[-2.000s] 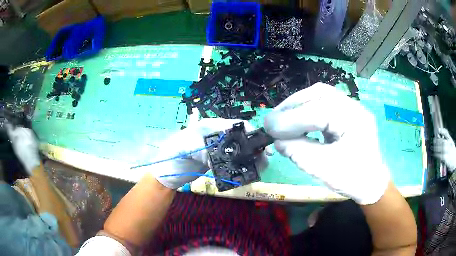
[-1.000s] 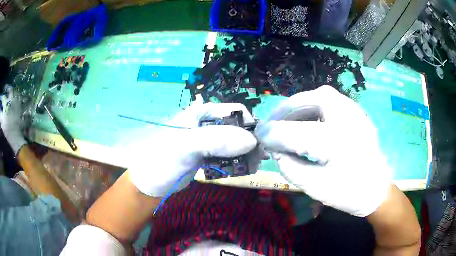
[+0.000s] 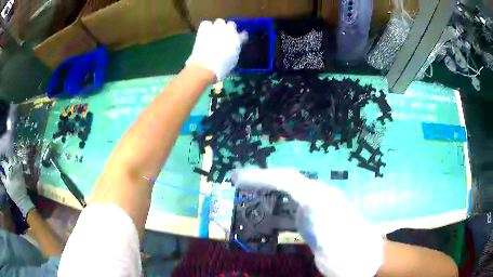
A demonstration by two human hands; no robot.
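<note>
The black housing unit (image 3: 257, 216) with its round centre is in my right hand (image 3: 324, 222), low in the middle of the view. Thin blue wires (image 3: 216, 223) trail from its left side. My left hand (image 3: 217, 47) is stretched out to the left edge of the blue parts bin (image 3: 265, 46); its fingertips are at the bin, and whether they hold anything cannot be told. A loose heap of small black bracket pieces (image 3: 292, 108) lies on the mat between the bin and the unit.
A pile of silvery fasteners (image 3: 302, 50) lies right of the bin. A grey metal post (image 3: 416, 48) stands behind the mat. A mallet (image 3: 66, 178) and small black and orange parts (image 3: 74, 125) lie at left, near a neighbour's gloved hand (image 3: 15, 181). Cardboard boxes (image 3: 135, 24) line the back.
My left hand has left the unit and moved up and back to the blue bin. My right hand now holds the unit, slightly lower. The view has shifted, showing more of the back.
</note>
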